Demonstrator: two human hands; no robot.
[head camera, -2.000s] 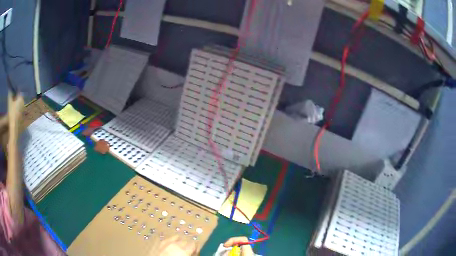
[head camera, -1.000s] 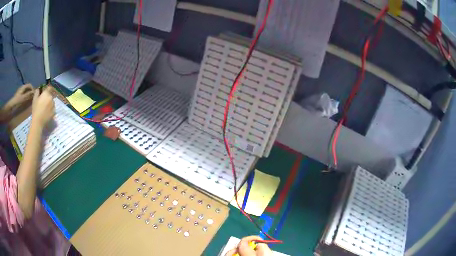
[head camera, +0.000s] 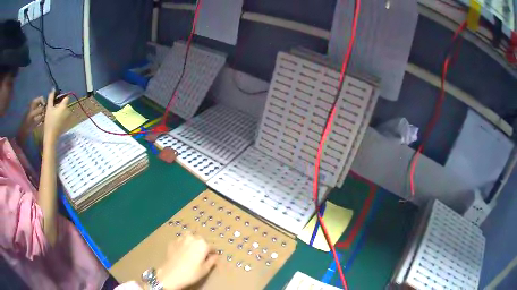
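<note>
The brown board (head camera: 139, 257) lies flat at front centre, with rows of small metal parts (head camera: 246, 225) and a few white dots. My left hand (head camera: 190, 257) reaches over it from the lower left, a metal band on the wrist. Its fingers are bent down at the board among the parts; whether they hold one is hidden. My right hand is out of the picture. A white working card (head camera: 309, 282) shows at the front edge, cut off by the frame. A red and black lead (head camera: 320, 153) hangs down past it to the bottom edge.
Flat cards (head camera: 263, 184) and upright cards (head camera: 314, 107) stand behind the board. The right card stack (head camera: 448, 249) is at the right, the left card stack (head camera: 102, 158) beside a neighbouring person (head camera: 34, 209) in pink. Yellow paper (head camera: 329, 226) lies right of centre. Another red lead (head camera: 433, 119) hangs at the right.
The view has shifted, so the bench sits further right. My left hand has come in over the board. My right hand with the yellow tool has gone out of the picture.
</note>
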